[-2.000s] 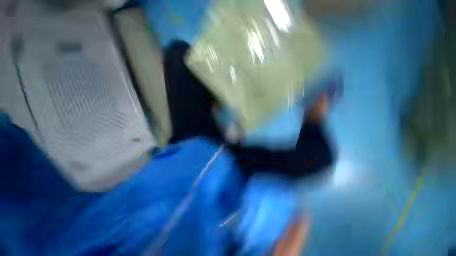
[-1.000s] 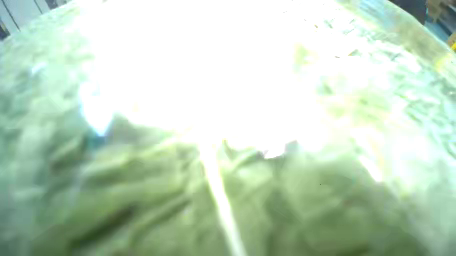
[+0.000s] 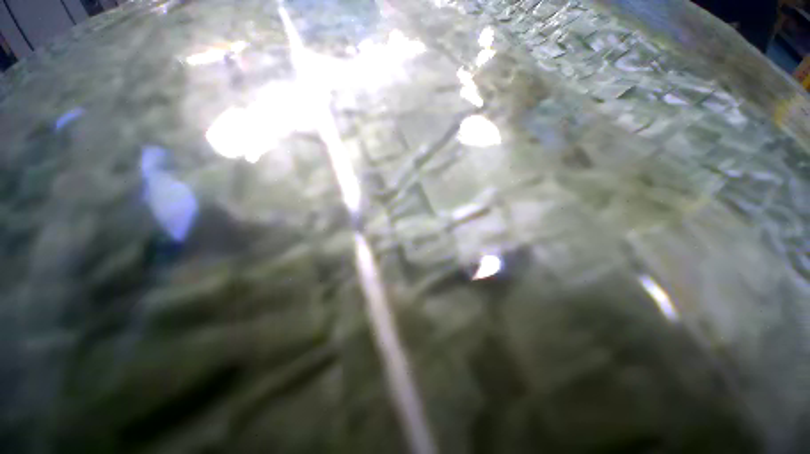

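A green woven surface (image 3: 551,337), creased and shiny, fills nearly the whole head view from very close; it looks like the wrapped parcel. A thin pale line (image 3: 377,306) runs down its middle from the top to the bottom edge. White glare spots lie across its upper half, and a bluish reflection (image 3: 170,202) shows at the left. The weave shows most clearly at the upper right. Neither my left hand nor my right hand is in the picture.
Pale grey panels (image 3: 27,27) show at the top left corner. At the top right corner, past the green surface's edge, there are a dark shape (image 3: 744,19) and small blurred things, one of them yellowish-orange.
Two seconds ago the view showed the green parcel, floor, blue clothing and a dark-sleeved hand; now the green surface fills it. Since one second ago the glare has shrunk and the view has barely moved.
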